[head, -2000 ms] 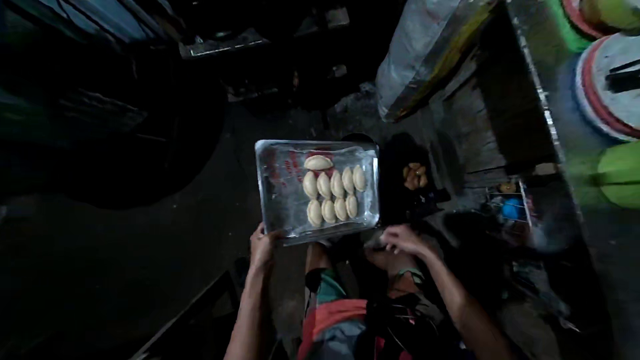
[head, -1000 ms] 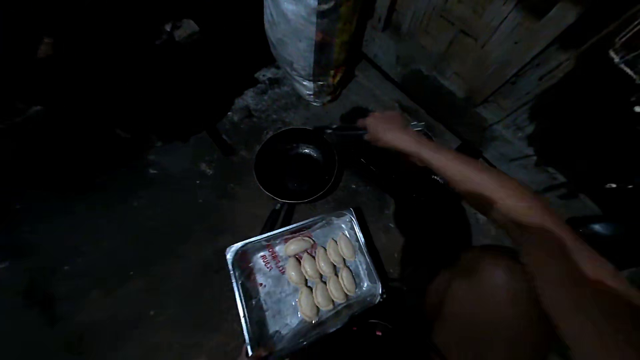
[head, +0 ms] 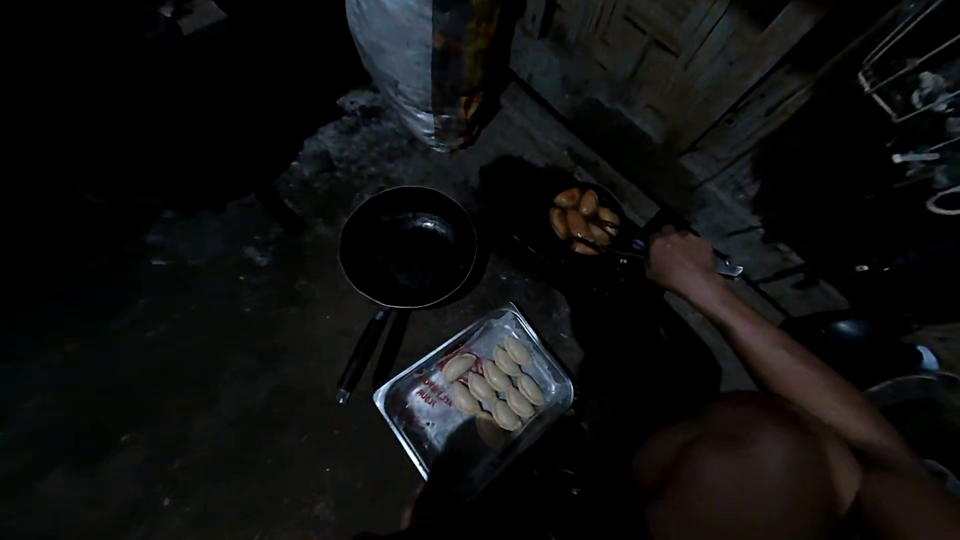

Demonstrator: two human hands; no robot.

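My right hand [head: 681, 259] is closed around a dark handle with a metallic end, beside several browned, crescent-shaped pastries [head: 577, 223] in a dark vessel. Dark strips of a utensil cross over the pastries; its exact form is hard to make out. Left of them a black frying pan [head: 409, 247] rests on the floor, its handle pointing down-left. Below the pan is a tilted rectangular metal tray [head: 403, 431] with several pale, uncooked filled pastries [head: 495, 375] grouped toward its right side. A dim sliver of my left hand [head: 411, 504] shows by the tray's lower edge; its grasp is hidden.
A large filled sack [head: 420, 67] stands beyond the pan. Worn wooden boards [head: 675, 67] run along the upper right. A wire rack [head: 892, 82] is at the far right, with a dark rounded pan [head: 847, 330] below it. My bare knee [head: 742, 465] is at the lower right.
My right hand has moved right from near the black pan, and the browned pastries have come into sight beside it. Two seconds ago my left hand held the tray's near-left corner.
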